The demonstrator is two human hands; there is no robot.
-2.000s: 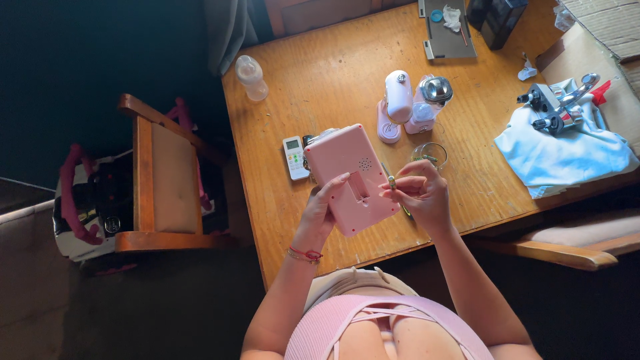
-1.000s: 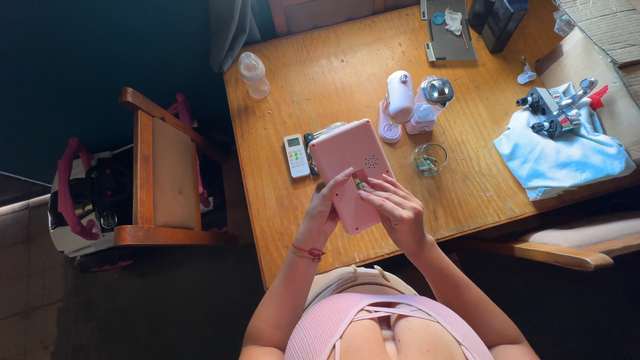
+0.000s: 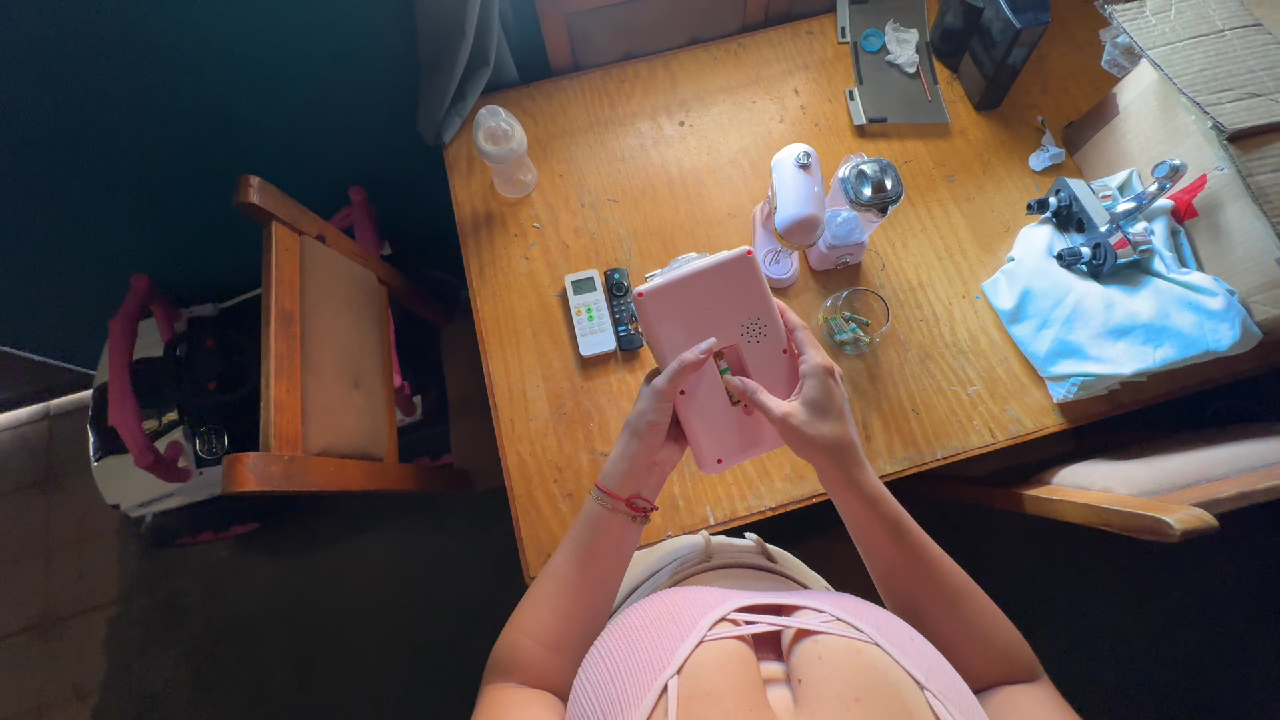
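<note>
A pink plastic device (image 3: 700, 310) with speaker holes and red dots near its edges is held with its back up. My left hand (image 3: 660, 405) grips its left lower side, thumb near the battery recess. My right hand (image 3: 805, 400) holds the right side, its thumb on a small battery (image 3: 724, 368) in the recess. Just right of the device, a clear glass bowl (image 3: 856, 320) holds several batteries. Beyond it stand a toy stand mixer (image 3: 798, 200) and a toy blender (image 3: 850, 215). A white remote control (image 3: 590, 313) and a black remote control (image 3: 622, 308) lie left of the device.
On the wooden table (image 3: 640, 130) are a baby bottle (image 3: 506, 150), a grey panel (image 3: 895, 70) and a black box-like object (image 3: 1000, 50). A faucet (image 3: 1110, 220) rests on a light blue cloth (image 3: 1120, 310) beside cardboard (image 3: 1200, 60). Chairs stand left (image 3: 345, 340) and right (image 3: 1120, 500).
Two seconds ago my right hand held a small item above the device's right edge. It has moved onto the device, with its thumb at the recess.
</note>
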